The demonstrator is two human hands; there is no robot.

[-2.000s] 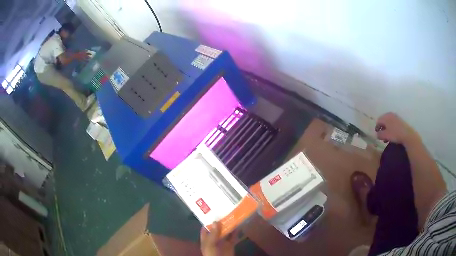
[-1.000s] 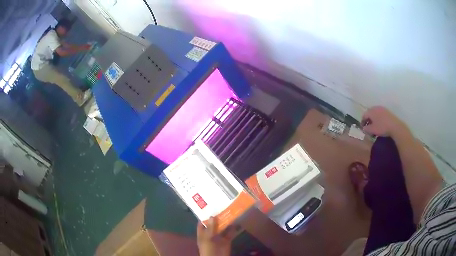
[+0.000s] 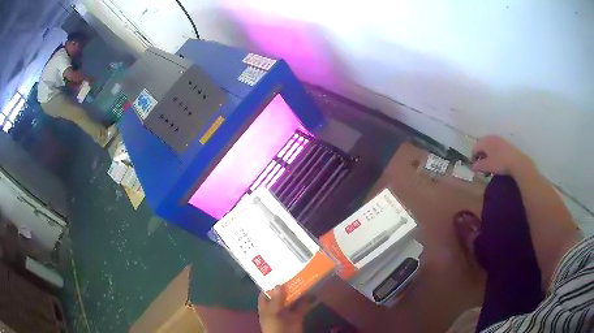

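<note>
My left hand (image 3: pixel 281 313), at the bottom edge, grips the orange end of a white product box (image 3: pixel 270 240) in clear film, front face up. A second product box (image 3: pixel 371 233) lies on the small white scale (image 3: pixel 391 276), beside the held one. The scale's dark display panel shows below it, unlit. My right hand (image 3: pixel 493 156) rests on my knee at the right, fingers curled; whether it holds anything cannot be told. The blue shrink machine's opening (image 3: pixel 251 156) glows pink behind the boxes, with the roller conveyor (image 3: pixel 312 175) at its mouth.
Cardboard sheet (image 3: pixel 436 211) under the scale. Paper labels (image 3: pixel 435 164) lie by the white wall (image 3: pixel 469 71). An open shipping carton (image 3: pixel 170 312) is at the bottom left. A person (image 3: pixel 62 84) bends beside a green crate behind the blue machine. My foot is right of the scale.
The scale's display, glowing white before, is now dark. The held box has stayed almost in place. The person at the back has lowered their arms.
</note>
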